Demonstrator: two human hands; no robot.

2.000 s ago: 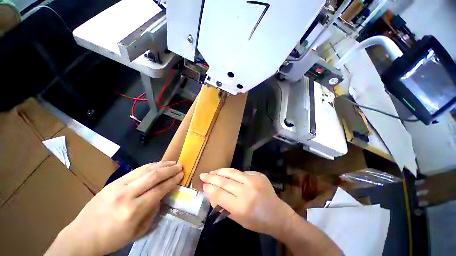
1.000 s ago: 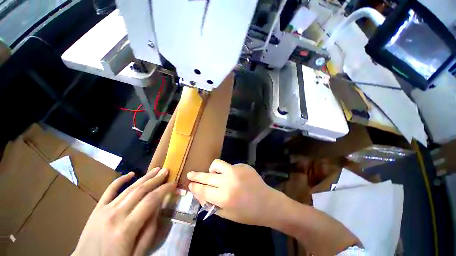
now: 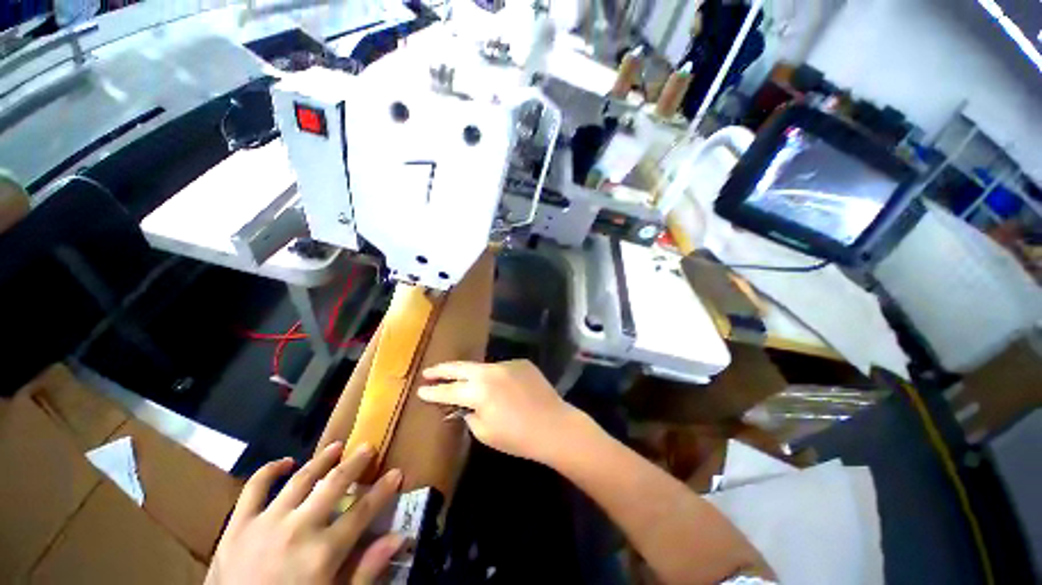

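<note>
The long yellow sewing template (image 3: pixel 392 357) lies on the machine's narrow arm and points into the white sewing machine head (image 3: pixel 421 171). A thin dark line runs along it. A brown panel (image 3: pixel 455 343) shows on both sides of the template. My left hand (image 3: pixel 303 520) lies with spread fingers over the near end of the template and panel, partly hiding the metal arm end (image 3: pixel 414 520). My right hand (image 3: pixel 491 400) rests its fingertips on the panel at the template's right edge. A small thin tool, seen unclearly, shows under its fingers.
A brown panel stack (image 3: pixel 80 503) with a white scrap (image 3: pixel 118 469) lies at left. White paper sheets (image 3: pixel 806 520) lie at lower right. The control screen (image 3: pixel 817 183) stands at upper right. Red hoses (image 3: pixel 326 331) hang under the machine. Thread cones (image 3: pixel 674 91) stand behind.
The view has tilted up, showing more of the machine head. My right hand has moved up along the template towards the head. My left hand stays at the near end, fingers more spread.
</note>
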